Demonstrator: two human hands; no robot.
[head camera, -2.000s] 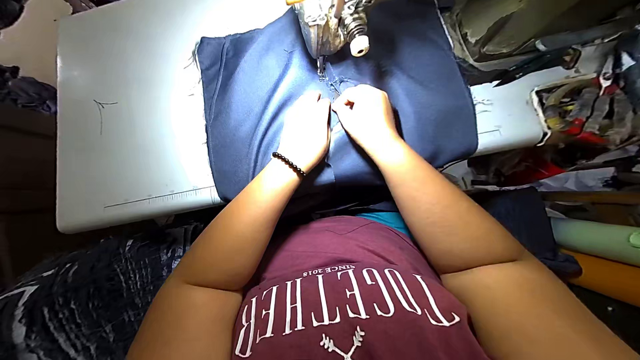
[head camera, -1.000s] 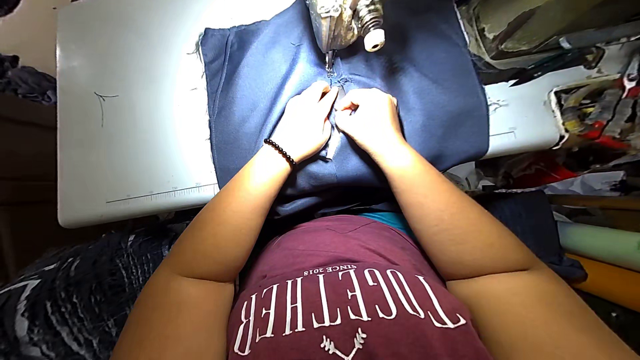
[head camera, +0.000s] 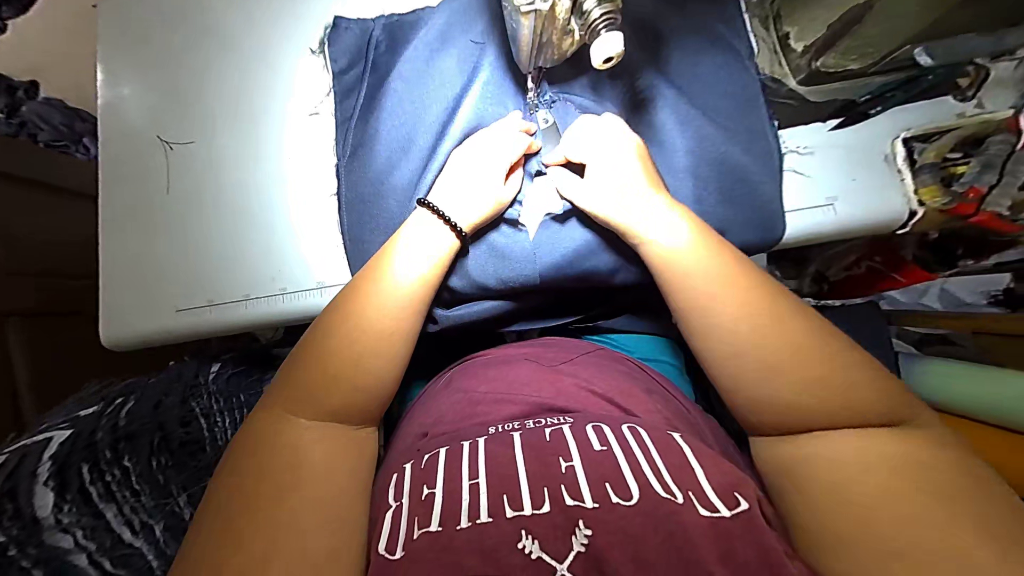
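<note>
Dark blue fabric (head camera: 688, 160) lies across the bed of a sewing machine, under the machine's head (head camera: 544, 36). The presser foot (head camera: 534, 88) is just beyond my fingertips, over a small opening in the cloth. My left hand (head camera: 484, 172), with a black bead bracelet (head camera: 442, 220) at the wrist, pinches the fabric to the left of this opening. From the right, my right hand (head camera: 604, 172) pinches the opposite edge, thumb and forefinger close together. White cloth (head camera: 538, 206) shows between the hands, and part of the metal slide plate (head camera: 549, 128) is visible below the foot.
The white machine table (head camera: 216, 192) bears a printed ruler scale at left. A tray of tools and scraps (head camera: 960, 172) is at the right, with dark scissors (head camera: 904, 100) near it. Rolled green material (head camera: 960, 388) lies at lower right. Dark fringed fabric (head camera: 136, 448) hangs at lower left.
The white cloth between my hands shows more than two seconds ago. Both hands remain close to the presser foot.
</note>
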